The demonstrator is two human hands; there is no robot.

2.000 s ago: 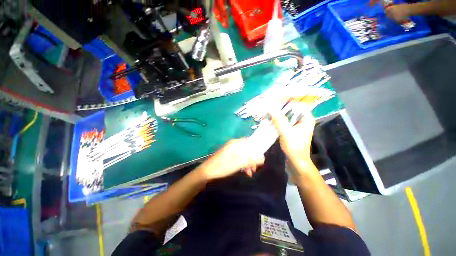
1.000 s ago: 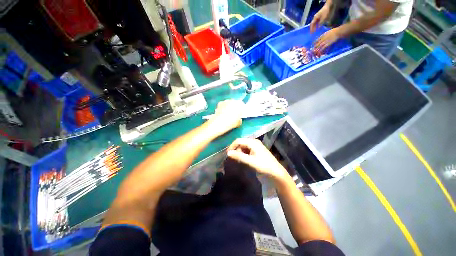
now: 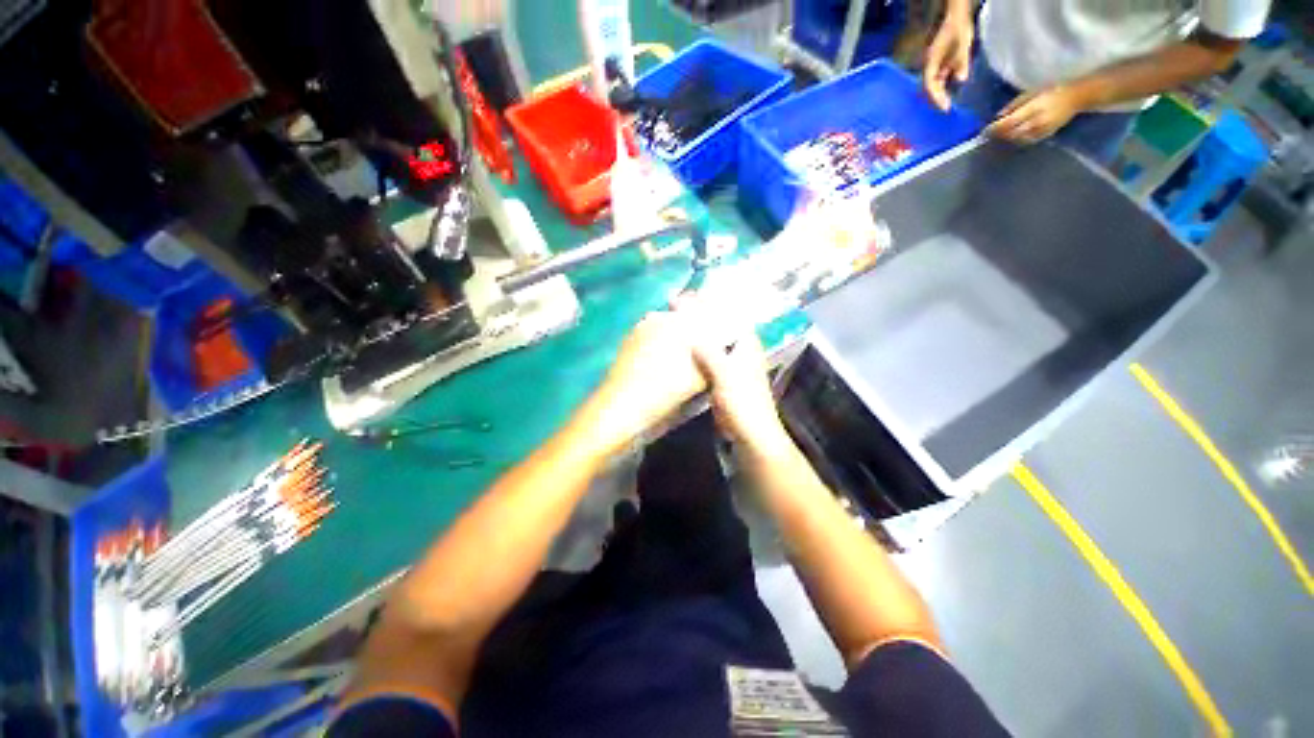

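Note:
My left hand [image 3: 663, 361] and my right hand [image 3: 732, 372] are together at the bench's front edge, right of the machine. They are closed around the near end of a bundle of white sleeved wire leads [image 3: 785, 277]. The bundle points away to the right, over the near corner of the grey tote, and its far end is blurred and overexposed. My fingers are partly hidden by each other and by glare.
The crimping machine [image 3: 476, 346] stands left of my hands, with green-handled cutters [image 3: 418, 427] before it. More leads [image 3: 231, 534] lie at the left by a blue bin [image 3: 87, 505]. Grey tote [image 3: 994, 317], red bin [image 3: 569, 144] and another person's hands [image 3: 1035, 113] are beyond.
My hands have come together on the bundle, and the bundle has lifted from the bench and swung up to the right. The other person's hands have moved out of the blue bin.

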